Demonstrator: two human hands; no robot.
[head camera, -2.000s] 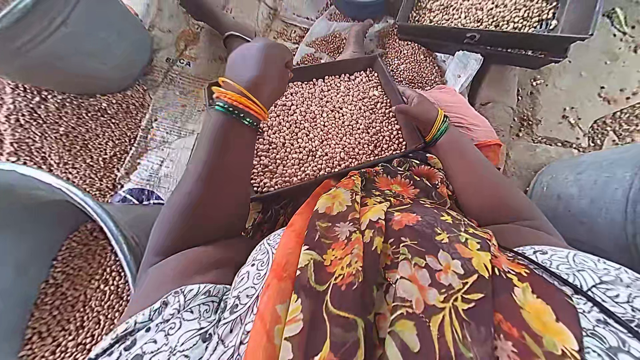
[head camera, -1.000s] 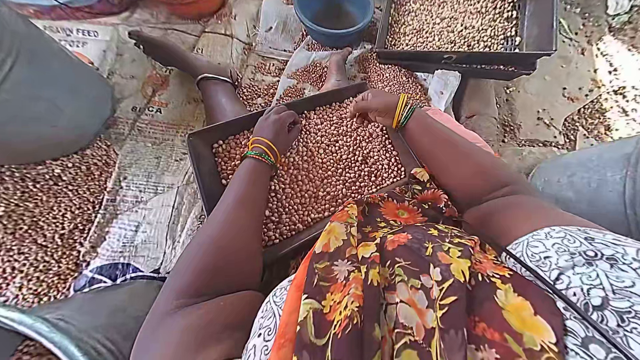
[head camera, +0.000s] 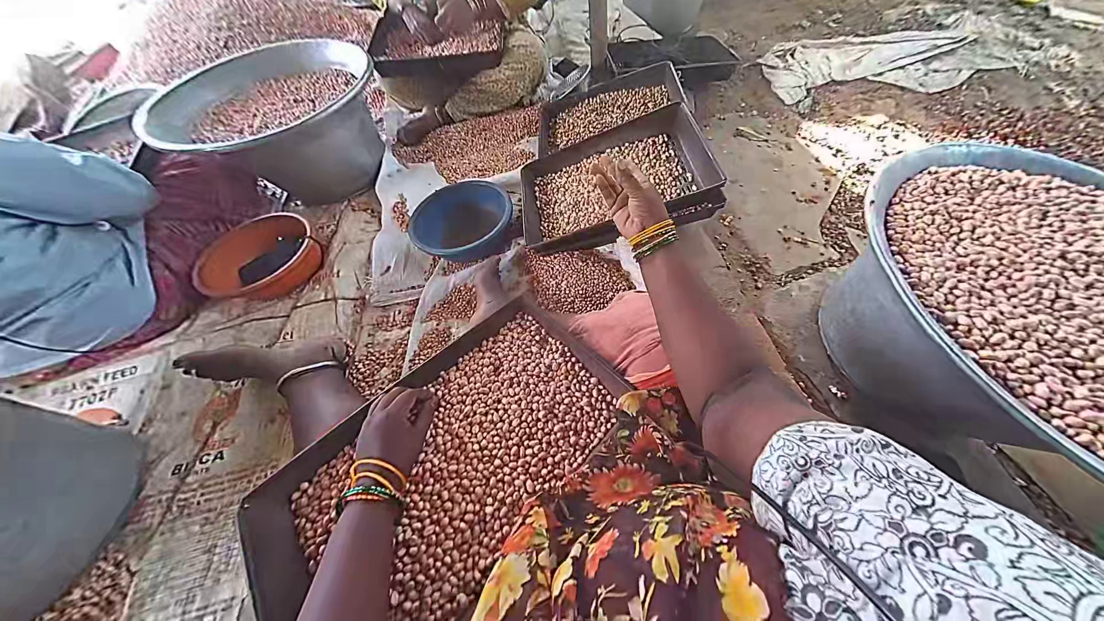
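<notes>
A dark rectangular tray (head camera: 259, 535) full of pinkish-brown nuts (head camera: 509, 414), which look like shelled peanuts, rests on my lap. My left hand (head camera: 398, 423) lies over the nuts by the tray's far left side, its fingers curled; whether it pinches any nut is hidden. My right hand (head camera: 630, 194) is raised above a second dark tray (head camera: 707, 164) of paler nuts, palm partly up and fingers apart, with nothing visible in it. That tray sits on other dark trays, beyond my lap.
A blue bowl (head camera: 461, 220) and an orange basin (head camera: 259, 256) stand ahead on the left. Large metal tubs of nuts stand at right (head camera: 862, 319) and far left (head camera: 328, 147). A co-worker's hands (head camera: 440, 17) work over another tray. Loose nuts lie on sacks and the floor.
My right hand has moved from the lap tray out to the tray of paler nuts. My left hand remains over the lap tray. The view has tilted up, showing more of the surroundings.
</notes>
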